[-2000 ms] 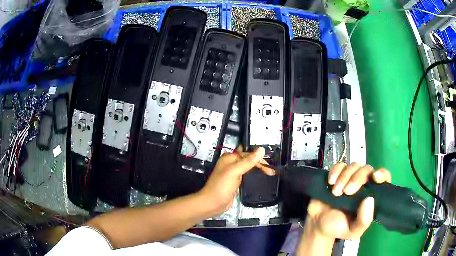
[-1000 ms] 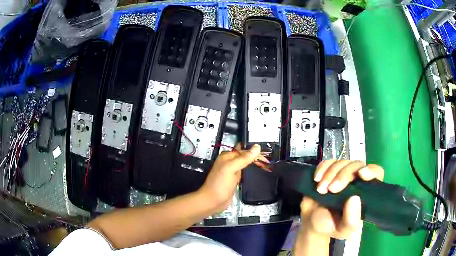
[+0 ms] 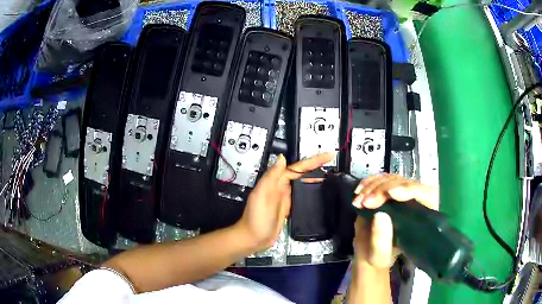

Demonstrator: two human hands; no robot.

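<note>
Several long black lock panels lie side by side, each with a silver mounting plate. My left hand (image 3: 273,199) is over the fifth panel from the left (image 3: 311,219), its fingers reaching across just below that panel's plate (image 3: 318,138). I cannot tell whether its fingertips hold a small part. My right hand (image 3: 377,219) grips the black electric screwdriver (image 3: 431,240), its tapered nose pointing left toward my left fingertips. The screwdriver's tip is hard to make out against the black panel. A red wire (image 3: 224,160) curves beside the fourth panel's plate.
Blue bins (image 3: 388,24) with small shiny pieces stand behind the panels. A clear plastic bag (image 3: 89,32) is at the far left, above wire harnesses (image 3: 24,160) and small black frames (image 3: 72,134). A green conveyor belt (image 3: 472,130) runs along the right, with a black cord (image 3: 488,178) beyond it.
My left fingers have extended and shifted up the fifth panel. My right hand has moved left with the screwdriver, which now slants more steeply, its rear end lower and further left.
</note>
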